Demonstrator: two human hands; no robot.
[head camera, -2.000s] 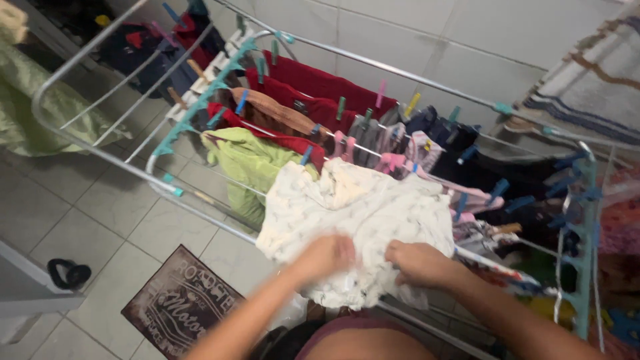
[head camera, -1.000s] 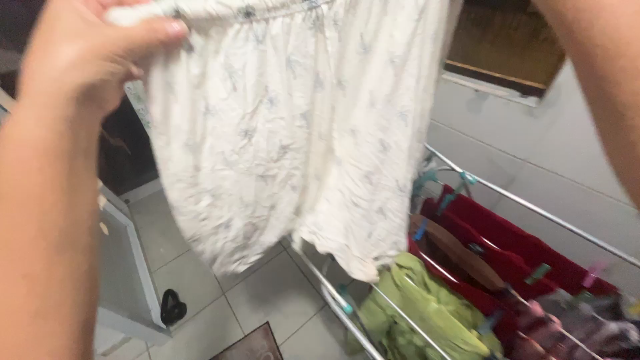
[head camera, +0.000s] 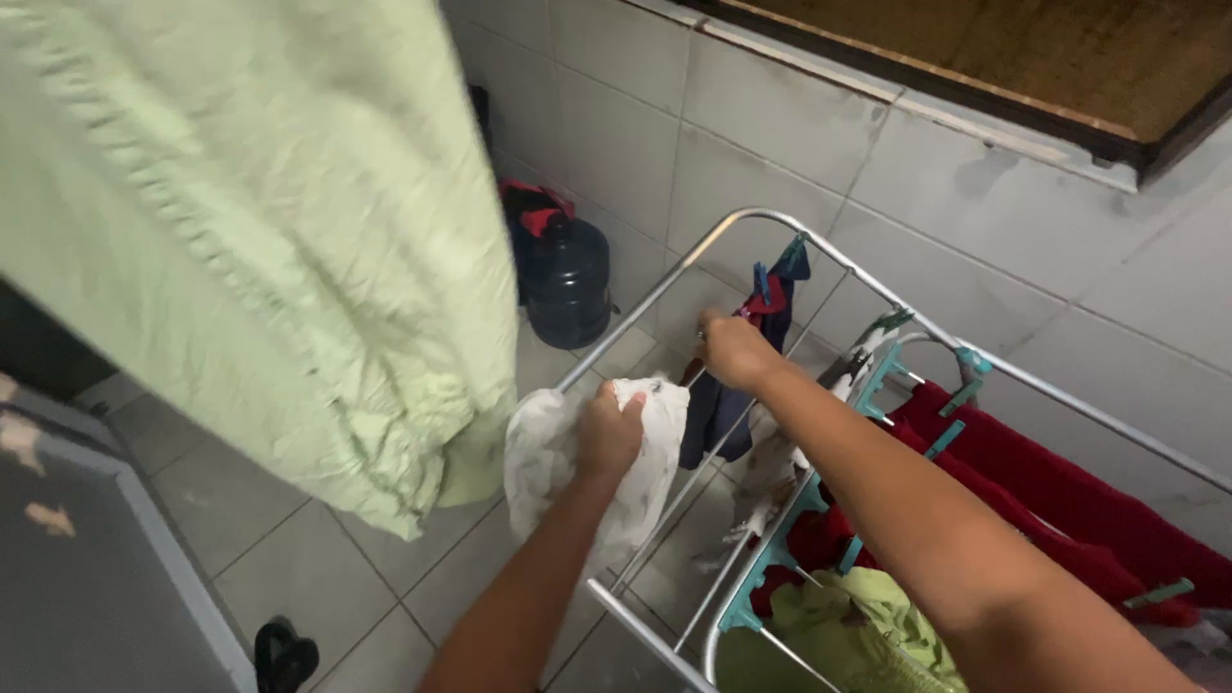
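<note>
My left hand grips the white patterned garment, which hangs over the outer rail at the left end of the metal drying rack. Farther up and to the right, my right hand is closed near a rack rod, beside dark blue clothing and a small red piece. Whether its fingers hold something is hard to tell. A blue clothespin is clipped by the red piece. Under my right forearm, red garments and a lime green garment hang on the rack.
A large light green cloth hangs at upper left. Behind the rack stands a blue water jug against the tiled wall. A grey panel and dark footwear are at lower left.
The white garment, held up before me a second ago, is now lowered to the rack's left end. My right hand has come to the rods there. The view has swung left.
</note>
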